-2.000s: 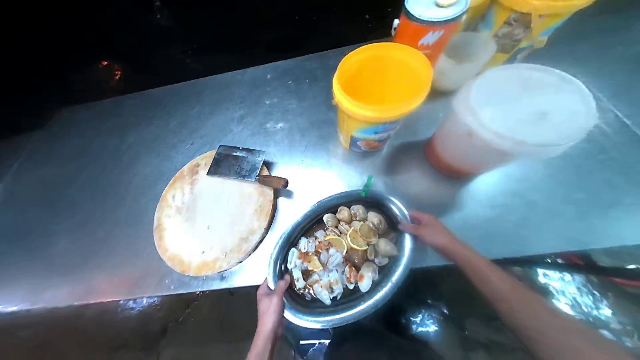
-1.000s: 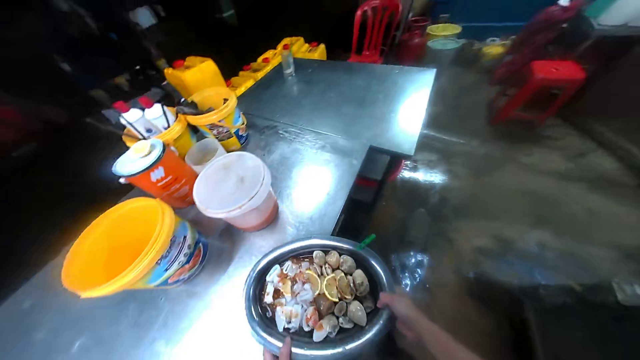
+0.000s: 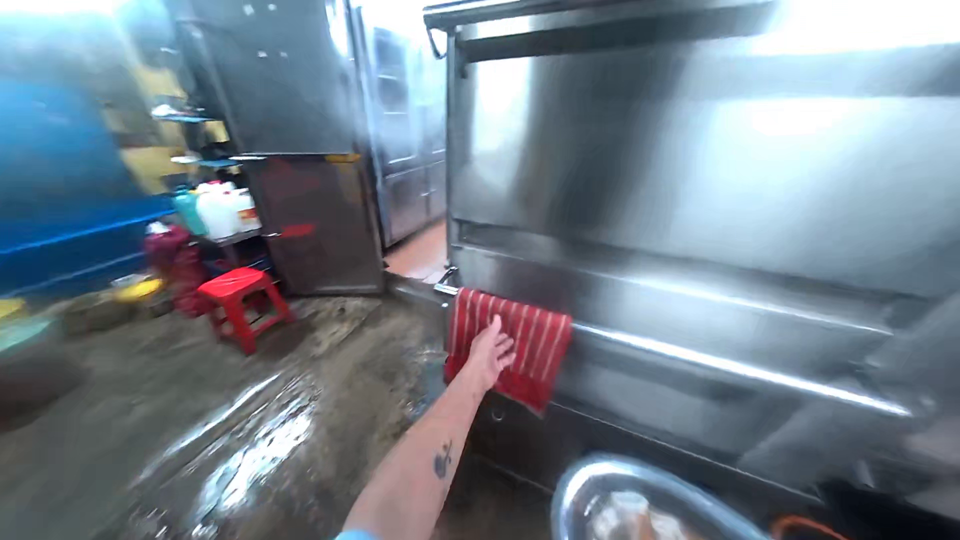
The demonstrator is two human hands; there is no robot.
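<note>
My left hand (image 3: 491,352) reaches forward with its fingers apart, in front of a red striped towel (image 3: 532,349); whether it touches the cloth cannot be told. The towel hangs folded over a metal bar (image 3: 720,364) along a stainless steel unit. At the bottom edge, right of my forearm, part of an oval metal bowl (image 3: 574,495) shows, with blurred pale food inside. Most of the bowl is cut off by the frame. My right hand is not in view.
The tall steel panel (image 3: 675,172) fills the right side. Left of it are a dark door panel (image 3: 315,225), a red plastic stool (image 3: 240,300), white jugs (image 3: 219,212) and a wet floor (image 3: 300,420). An orange rim (image 3: 806,525) lies low at the right.
My left hand has let go of the bowl's rim and is now out in front of the towel. The view has swung from the steel table with its buckets to the steel unit.
</note>
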